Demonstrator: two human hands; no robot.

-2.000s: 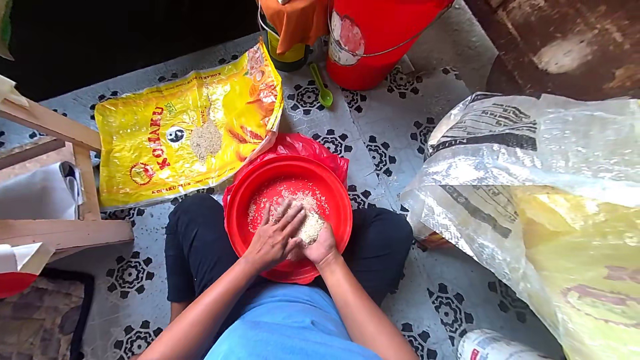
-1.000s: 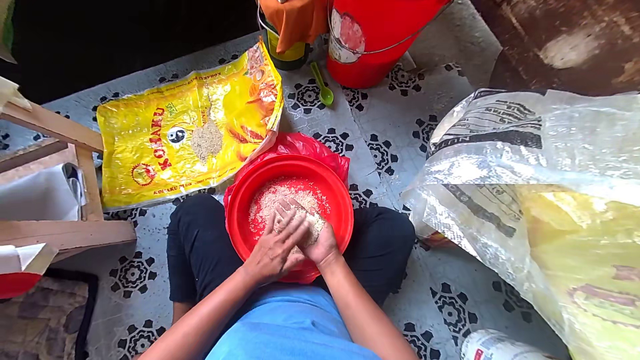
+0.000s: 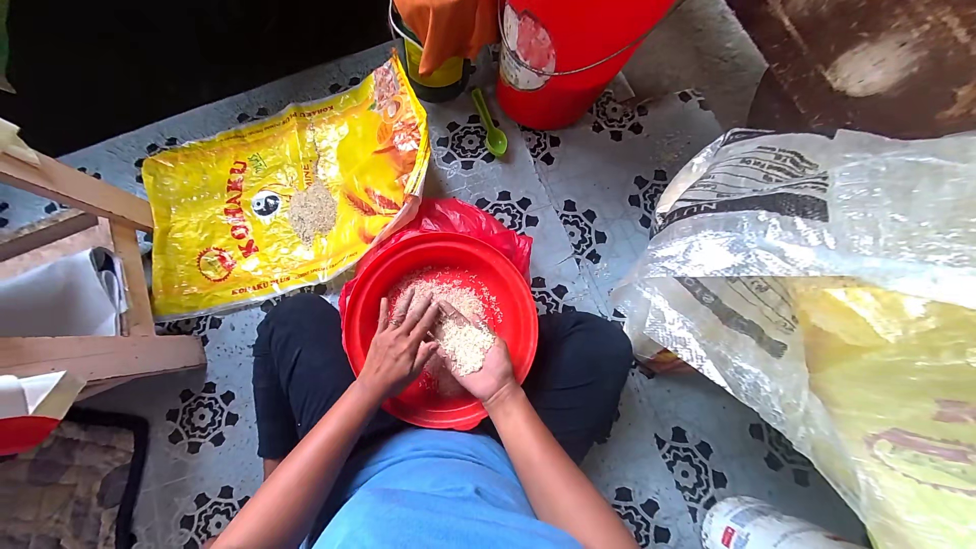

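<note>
A round red plastic basin (image 3: 515, 305) rests on my lap, with loose rice grains (image 3: 473, 286) spread over its bottom. Palm up, my right hand (image 3: 488, 366) holds a heap of rice inside the basin. My left hand (image 3: 402, 343) is beside it, palm down and fingers apart, over the rice at the left; it grips nothing. Under the basin's far side shows a crumpled red plastic bag (image 3: 465, 217). Beyond it to the left, a yellow rice sack (image 3: 191, 191) lies flat on the floor with a small pile of grain (image 3: 313, 212) on it.
A green plastic spoon (image 3: 492, 131) lies near a red bucket (image 3: 564, 76) and a yellow container (image 3: 435, 72) draped with orange cloth (image 3: 442, 30). At the right is a large translucent plastic sack (image 3: 732, 305). A wooden frame (image 3: 84, 358) stands left, and a white container (image 3: 762, 526) lies lower right.
My left hand has moved left, off my right palm, where it was a second ago. The rice in my right palm is now uncovered.
</note>
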